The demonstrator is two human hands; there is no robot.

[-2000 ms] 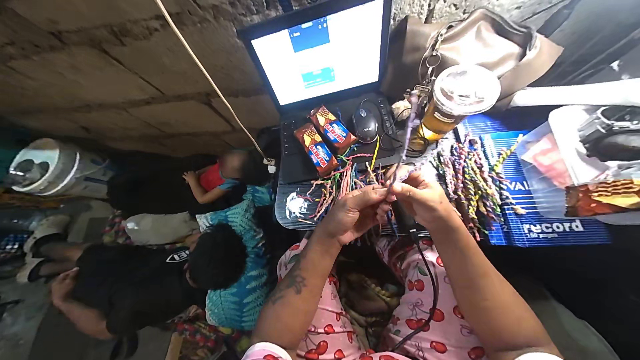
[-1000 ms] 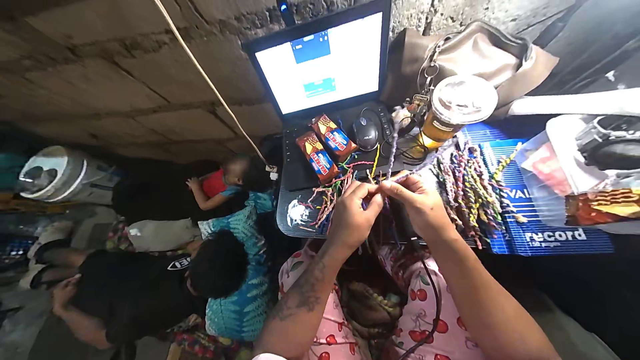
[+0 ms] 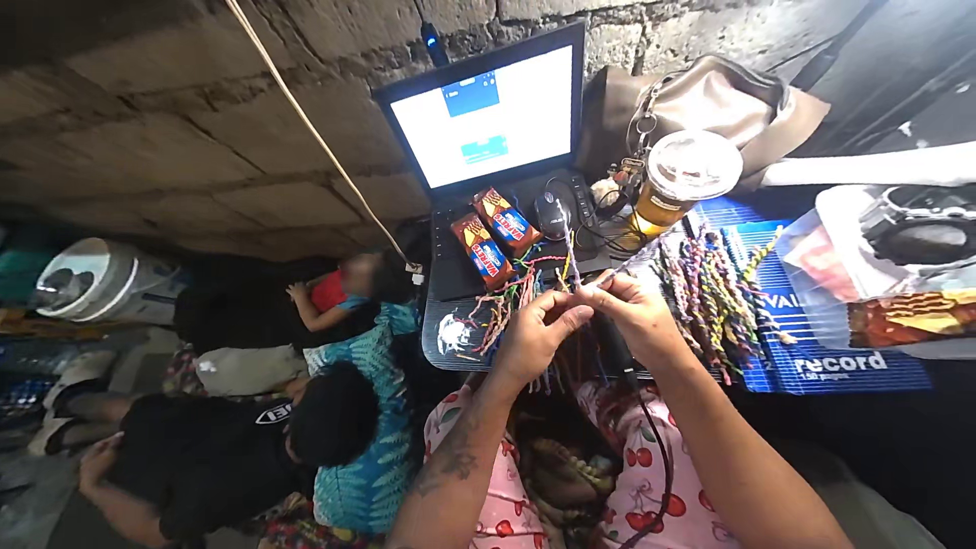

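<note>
At the table's front edge, my left hand (image 3: 543, 332) and my right hand (image 3: 634, 311) meet, fingertips pinching strands of a light purple yarn cord (image 3: 573, 263), whose upper part rises between them toward the computer mouse (image 3: 552, 215). Loose coloured yarn strands (image 3: 512, 303) lie beside and behind my left hand, some hanging over the edge. Right of my right hand, a bundle of twisted multicoloured yarn cords (image 3: 705, 293) rests on a blue record book (image 3: 839, 372). The exact grip of the fingertips on the strands is partly hidden.
Two wafer packets (image 3: 482, 250) lie on the open laptop (image 3: 488, 114). A lidded cup of amber drink (image 3: 675, 191), a bag (image 3: 724, 103) and a plastic container (image 3: 831, 229) stand right. A black cable (image 3: 662, 450) crosses my lap. Two people lie on the floor at left, near a white bucket (image 3: 91, 282).
The purple cord's raised end has shifted from beside the cup toward the mouse. Both hands stay together at the table edge, with their fingers in a changed pose.
</note>
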